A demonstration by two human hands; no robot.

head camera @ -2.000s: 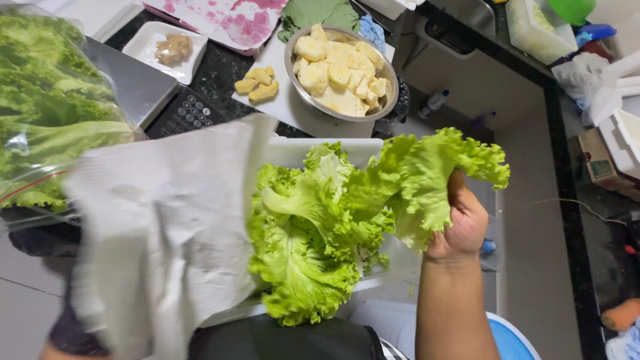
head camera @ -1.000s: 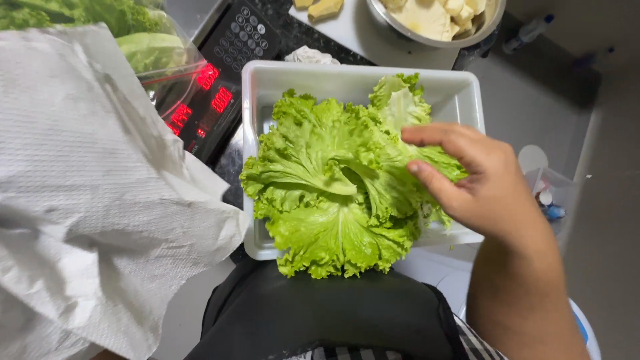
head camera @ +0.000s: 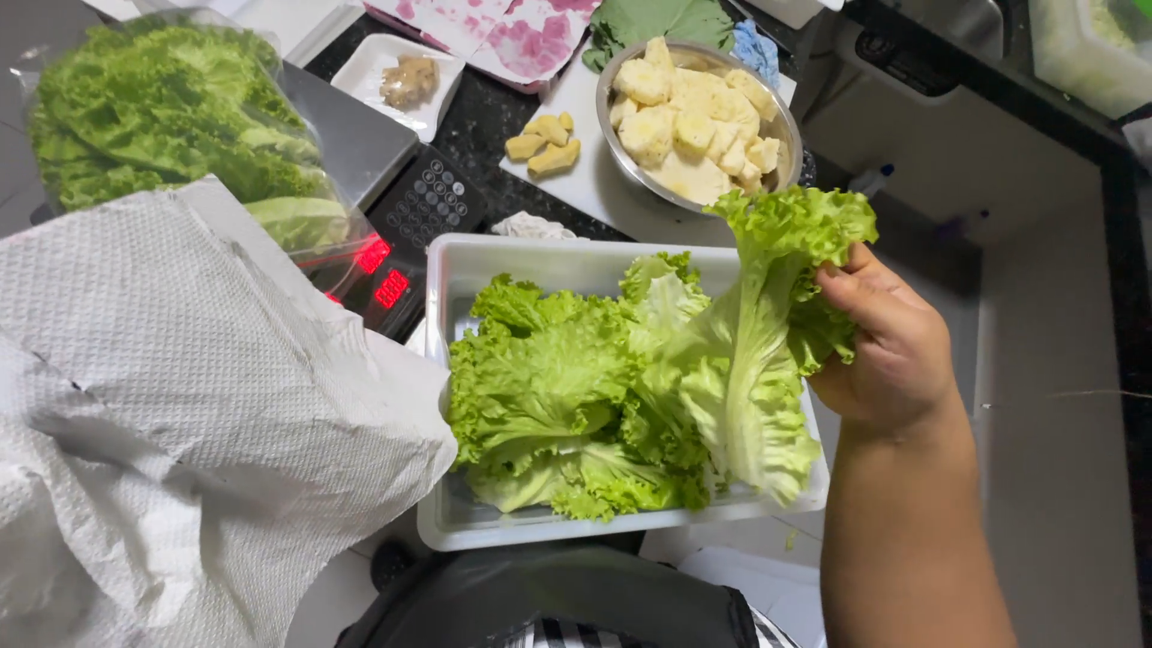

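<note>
My right hand (head camera: 886,337) grips a curly green lettuce leaf (head camera: 765,360) by its frilly end, above the right side of a white plastic tub (head camera: 630,531). More lettuce leaves (head camera: 558,369) lie loosely piled in the tub. White textured paper towels (head camera: 198,378) spread over the left of the view, with one corner at the tub's left rim. My left hand is not visible; the paper may hide it. Beyond the paper, a clear plastic bag of lettuce (head camera: 180,126) rests on a digital scale (head camera: 423,198) with red lit digits.
Behind the tub, a steel bowl of pale cut chunks (head camera: 616,148) and yellowish pieces (head camera: 544,148) sit on a white board (head camera: 585,193). A white dish (head camera: 360,76) holds a ginger root (head camera: 409,81). A sink (head camera: 981,18) and dark counter edge (head camera: 1116,270) are at right.
My right hand, with fingers over the piled leaves a second ago, now holds a leaf up at the tub's right side. The view has shifted noticeably.
</note>
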